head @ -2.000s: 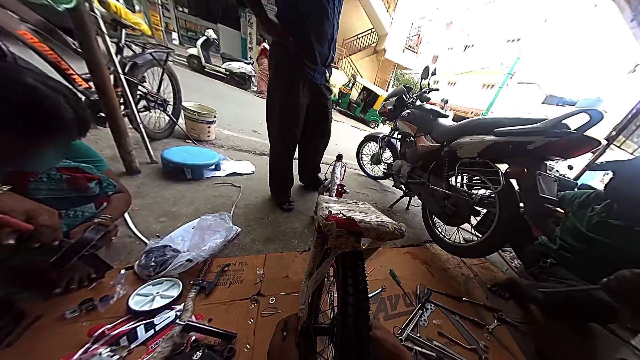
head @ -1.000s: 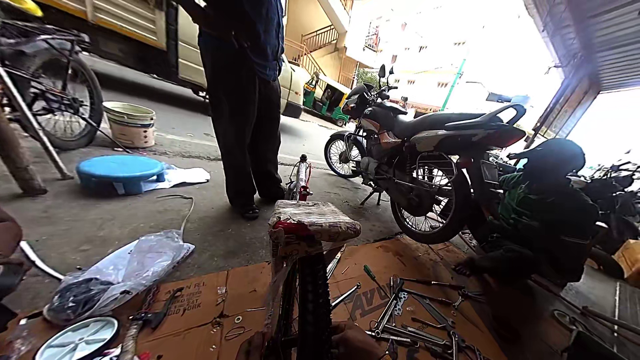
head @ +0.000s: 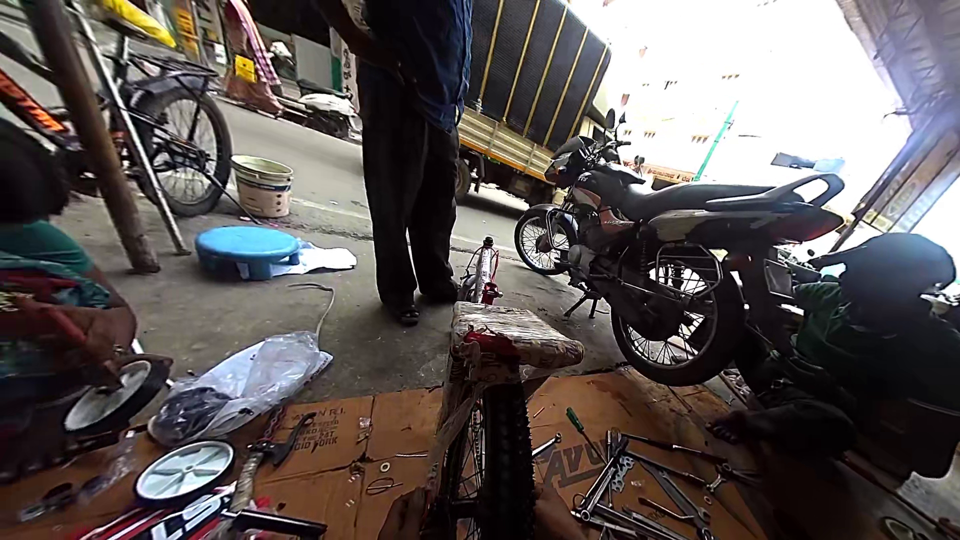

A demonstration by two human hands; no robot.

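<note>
A small bicycle stands before me, its plastic-wrapped saddle [head: 517,334] facing up and its knobby rear tyre [head: 508,457] toward me. Low at the left side of that wheel, near the axle, is my left hand [head: 405,514], partly cut off by the frame's bottom edge. My right hand [head: 556,516] is at the wheel's right side, mostly hidden by the tyre and the edge. Whether either hand grips anything cannot be told. Wrenches [head: 604,480] and a green-handled screwdriver [head: 577,421] lie on the flattened cardboard [head: 405,416] to the right.
Left are a training wheel [head: 184,472], a clear plastic bag [head: 262,375] and a blue stool [head: 247,247]. A person crouches at the left with another small wheel [head: 116,396]. One person stands ahead; another sits right beside a parked motorcycle [head: 675,210].
The view has swung back left since one second ago, showing the crouching person again, now with a small wheel in hand. A truck is now on the road behind the standing person. My hands stay low by the rear wheel.
</note>
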